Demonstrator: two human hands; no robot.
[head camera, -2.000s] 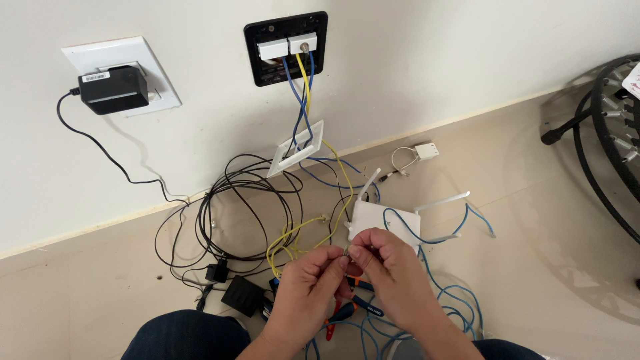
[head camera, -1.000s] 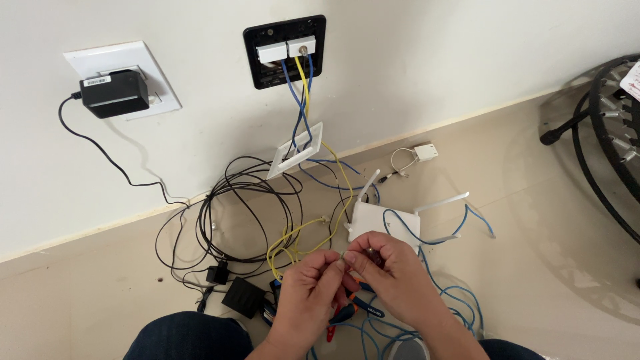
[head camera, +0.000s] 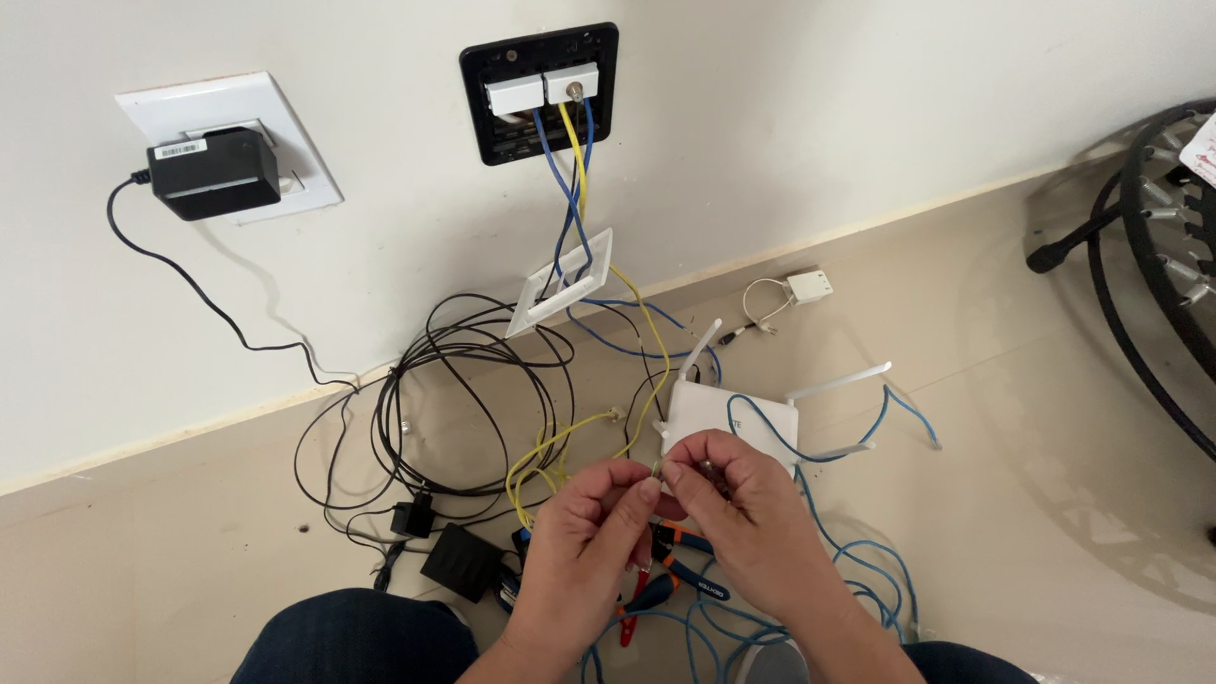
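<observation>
My left hand (head camera: 598, 532) and my right hand (head camera: 746, 508) meet at their fingertips, low in the middle of the view. Between them they pinch a tiny item with a thin greenish strand; the fingers hide most of it. Just beyond my right hand lies a white router (head camera: 731, 418) with raised antennas. Below my hands, on the floor, are pliers with blue and orange handles (head camera: 698, 575), and a red-handled tool (head camera: 629, 617) is partly covered. Blue cable (head camera: 879, 551) lies in loops to the right, and yellow cable (head camera: 537, 465) is bundled on the left.
An open black wall box (head camera: 494, 142) lets out blue and yellow cables, which pass through a loose white frame (head camera: 594, 275). A black adapter (head camera: 214, 176) is plugged in at left. Coiled black cable (head camera: 385, 427), a black box (head camera: 463, 562), a small white adapter (head camera: 809, 286) and a round black frame (head camera: 1130, 218) stand around.
My fingertips have shifted slightly around the small item, and it stays pinched between both hands. The things on the floor and wall look unchanged.
</observation>
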